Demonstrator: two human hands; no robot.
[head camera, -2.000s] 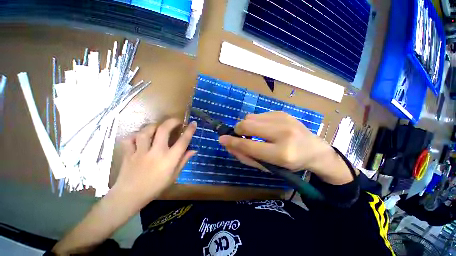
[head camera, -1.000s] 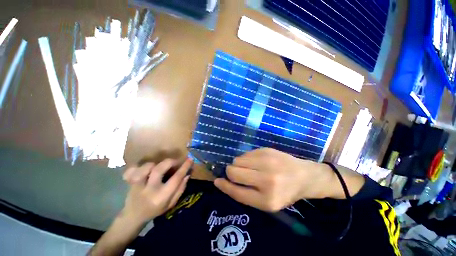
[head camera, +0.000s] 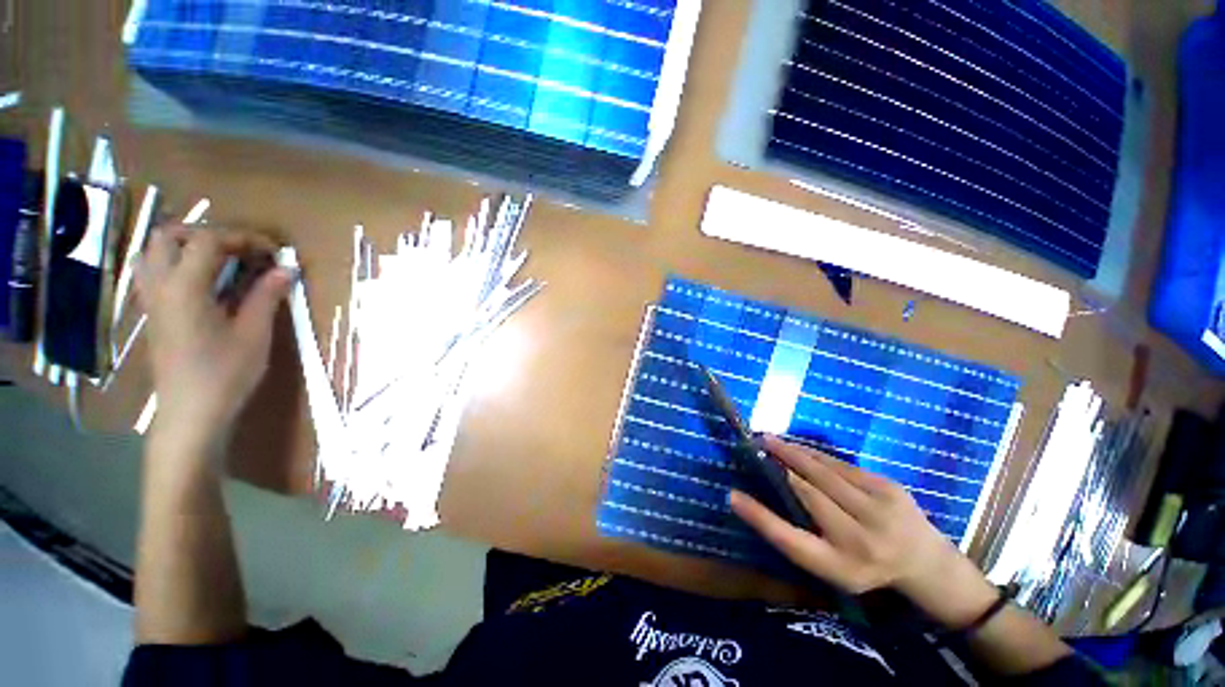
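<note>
A blue solar cell panel (head camera: 887, 403) with silver lines lies nearest my body, a narrow white strip along each end. My right hand (head camera: 867, 523) holds a dark soldering iron (head camera: 766, 463) over the panel's left half; its tip points up and left. Whether the tip touches is unclear. My left hand (head camera: 208, 315) is away to the left, thumb and fingers at the upper end of a long white strip (head camera: 312, 356), which appears pinched between them. The strip's lower end meets a loose pile of white insulating strips and silver ribbons (head camera: 410, 349).
A thick panel stack (head camera: 443, 67) is upper left, a dark navy stack (head camera: 954, 121) upper right. A wide white bar (head camera: 880, 262) lies beyond the panel, with a dark fragment (head camera: 837, 279) beside it. More strips (head camera: 1055, 470) lie right. A dark phone-like object (head camera: 78, 289) is far left.
My left hand has left the panel's lower left corner for the strips at the left. My right hand and the iron have come off the lower left edge, onto the panel. The view has shifted left.
</note>
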